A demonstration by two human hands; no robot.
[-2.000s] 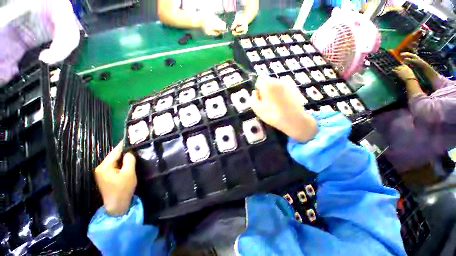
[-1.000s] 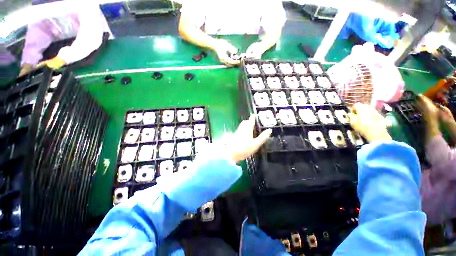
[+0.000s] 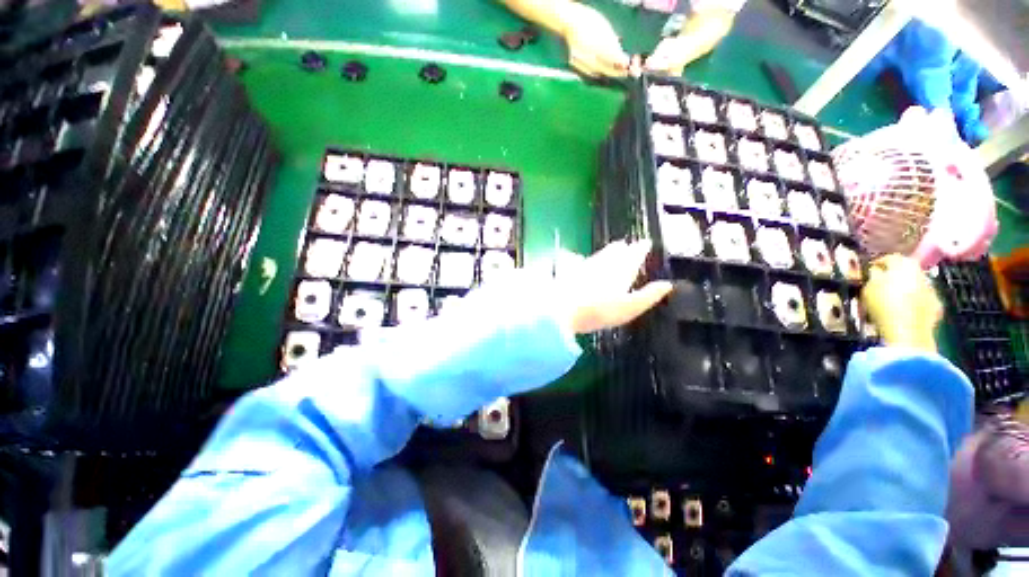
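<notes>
A black compartment tray (image 3: pixel 733 389) lies on top of a tray stack right of centre. Its upper rows hold silver-white housings (image 3: pixel 731 239) with dark round centres. The row below them has two empty pockets at left and housings at right; the front row looks empty. My left hand (image 3: pixel 615 287) is on the tray's left edge, thumb over the rim. My right hand (image 3: pixel 903 302) is closed at its right edge, fingers partly hidden. Another filled tray (image 3: pixel 296 271) lies on the green bench at left, partly covered by my left forearm.
A tall pile of black trays (image 3: pixel 186 248) stands at left. A pink fan (image 3: pixel 937 197) is beyond the right tray. Small dark round pieces (image 3: pixel 431 73) lie on the green bench (image 3: pixel 474 130). Another person's hands (image 3: pixel 598 45) show at the top. More pale parts (image 3: pixel 661 505) lie low centre.
The tray that my hands held tilted two seconds ago now lies on the right stack. Both hands stay at its sides since one second ago, while the view has shifted.
</notes>
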